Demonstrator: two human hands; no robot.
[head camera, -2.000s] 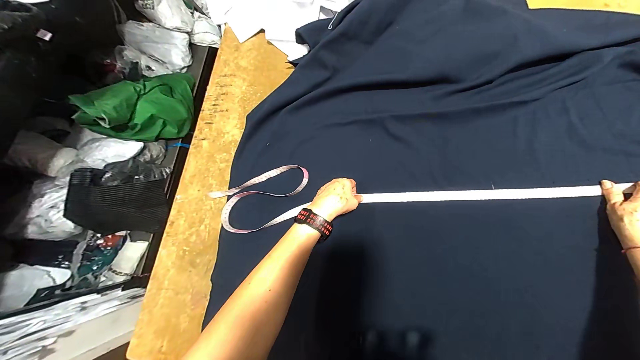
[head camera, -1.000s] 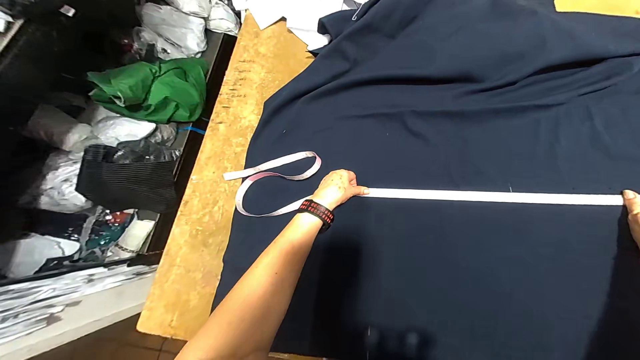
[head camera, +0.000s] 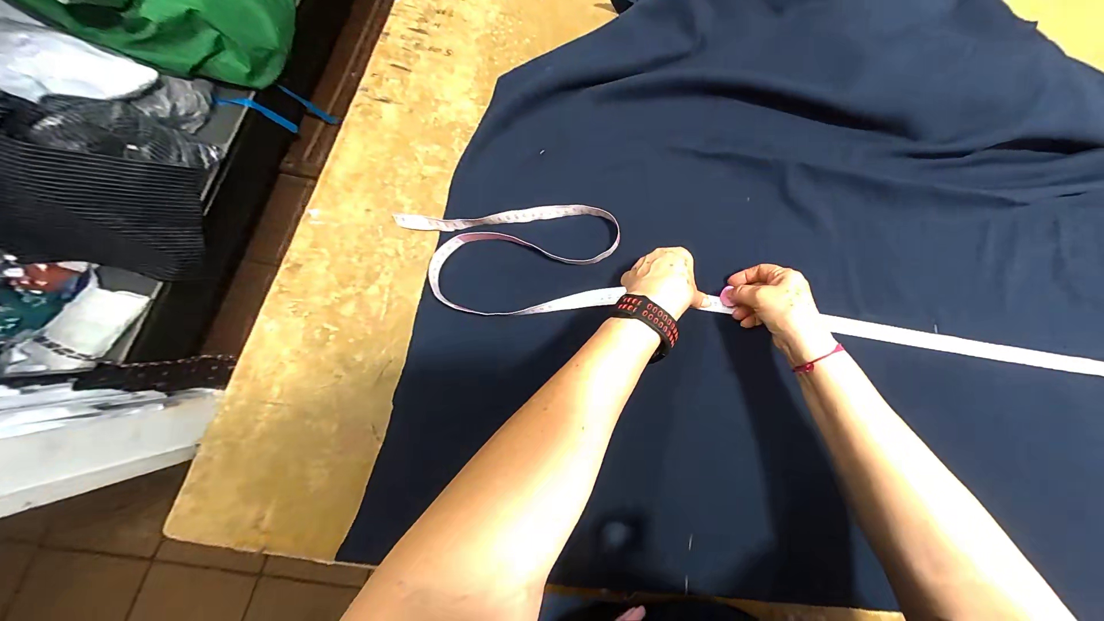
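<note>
Dark navy fabric (head camera: 552, 388) lies spread over a wooden table. Across it runs a white measuring tape (head camera: 975, 345), straight toward the right edge of the view, with its other end looped in an S (head camera: 483, 237) at the left. My left hand (head camera: 662, 278), with a black and red wristband, presses the tape onto the fabric. Just to its right, my right hand (head camera: 774, 300) pinches a small pink disc, likely tailor's chalk (head camera: 735, 297), between thumb and fingers, right at the tape. A thin red string circles the right wrist.
The wooden table's bare left margin (head camera: 285, 414) shows beside the fabric, with brown floor tiles (head camera: 86, 569) below. Shelves at the left hold a green bag (head camera: 207, 39), plastic-wrapped bundles (head camera: 69, 65), a black ribbed textile (head camera: 95, 203) and stacked papers (head camera: 78, 410). Folds ruffle the fabric at the upper right.
My right hand has come from the far right end of the tape to beside my left hand, now with the pink disc showing. The left hand still holds down the tape. The view has shifted closer.
</note>
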